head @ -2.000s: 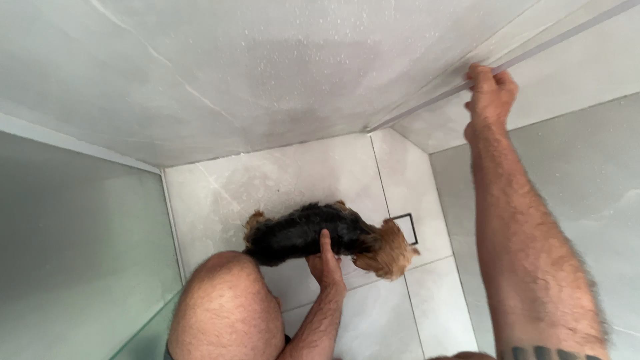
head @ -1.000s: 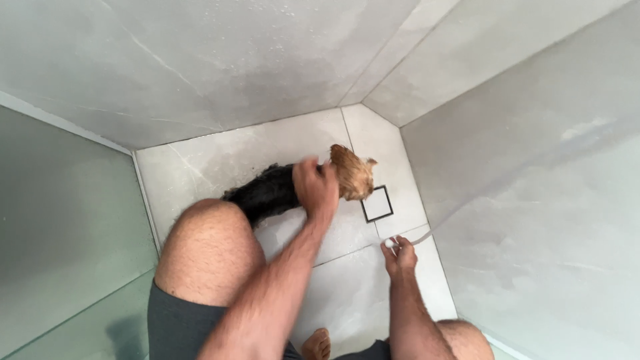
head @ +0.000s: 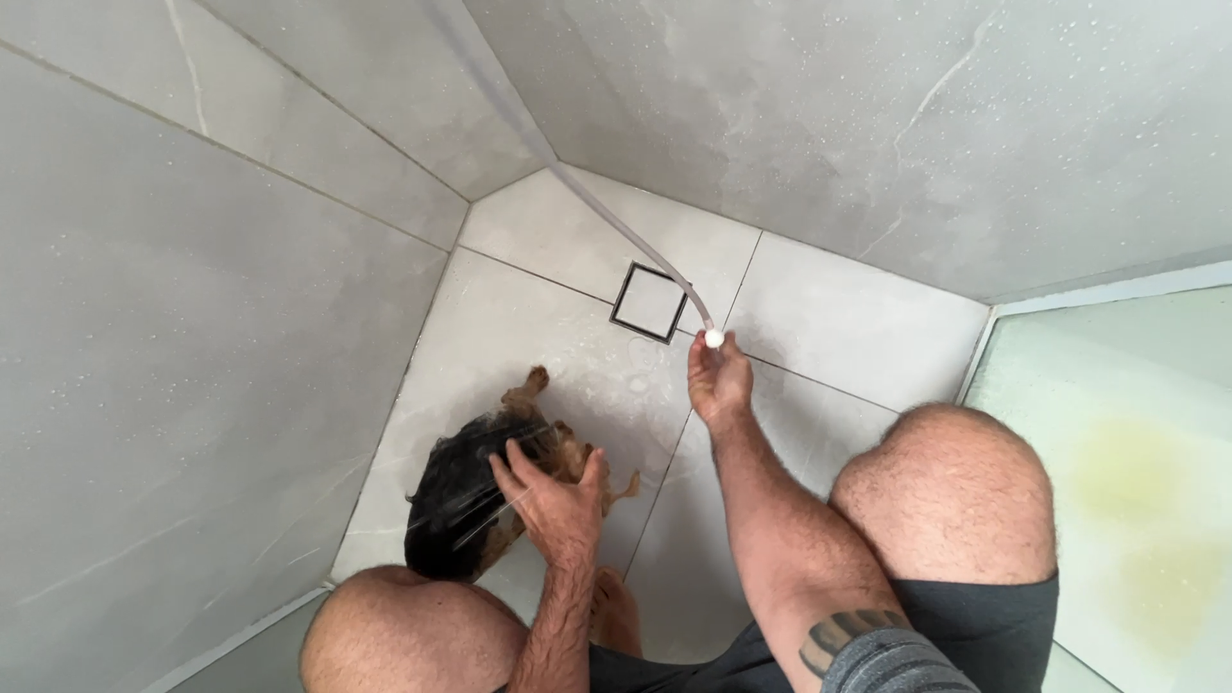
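Note:
A small black-and-tan dog (head: 452, 481) with a wet coat is on the shower floor at lower left, partly covered by my left hand (head: 556, 491). The fingers of that hand are spread over the dog's side, and thin streaks of water cross its dark back. My right hand (head: 720, 373) grips the white end fitting (head: 713, 338) of a pale flexible hose (head: 616, 223), to the right of the dog and just beside the drain. The hose runs up and left from the fitting. My left hand hides part of the dog's front, so its head is hard to make out.
A square floor drain (head: 651, 302) with a dark frame lies beneath the hose. Grey tiled walls (head: 241, 289) with water drops meet the pale floor tiles (head: 818, 318). A glass panel (head: 1107, 452) stands at right. My knees (head: 953, 491) and a bare foot (head: 614, 611) are close by.
The view has turned strongly. My right hand was up at the wall two seconds ago and is now low, holding the hose end. The dog's body has turned relative to the drain, and water streaks now show over it.

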